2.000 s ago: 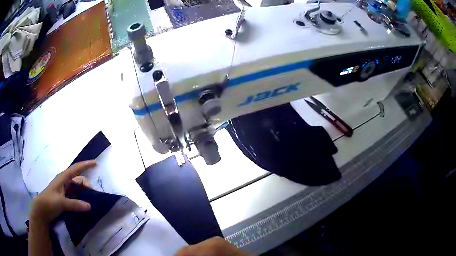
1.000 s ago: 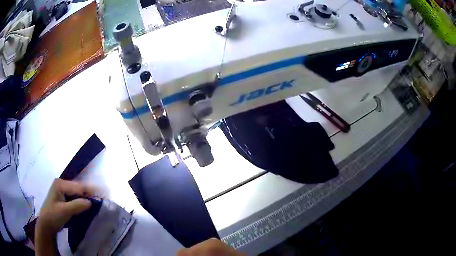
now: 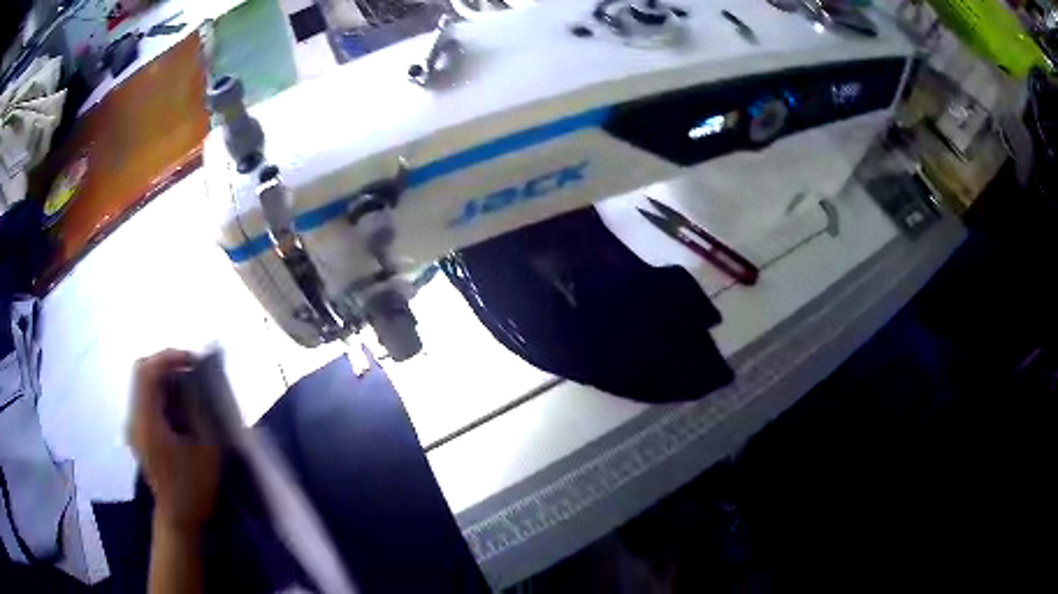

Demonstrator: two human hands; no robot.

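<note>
My left hand [image 3: 180, 447] is closed on blurred cloth, with a pale strip [image 3: 273, 476] running down from it to the bottom edge. A dark navy panel [image 3: 366, 464] lies from the presser foot [image 3: 360, 353] down past the picture's bottom edge. More dark cloth lies below and beside my left hand; where the pieces meet is too blurred to tell. The white lockstitch machine [image 3: 511, 163] stands over the panel, its lit needle area at the panel's upper end. My right hand is not in view.
A stack of curved navy pieces [image 3: 592, 313] lies under the machine arm. Red-handled snips [image 3: 708, 247] lie behind it. Ruler tape [image 3: 580, 476] runs along the table's near edge. Pale garment pieces [image 3: 35, 464] are at the far left, and an orange sheet [image 3: 128, 151] lies behind.
My left hand has risen and turned, lifting the cloth, whose pale edge now stands out. More dark cloth shows below it. My right hand has left the bottom edge. The view has shifted right.
</note>
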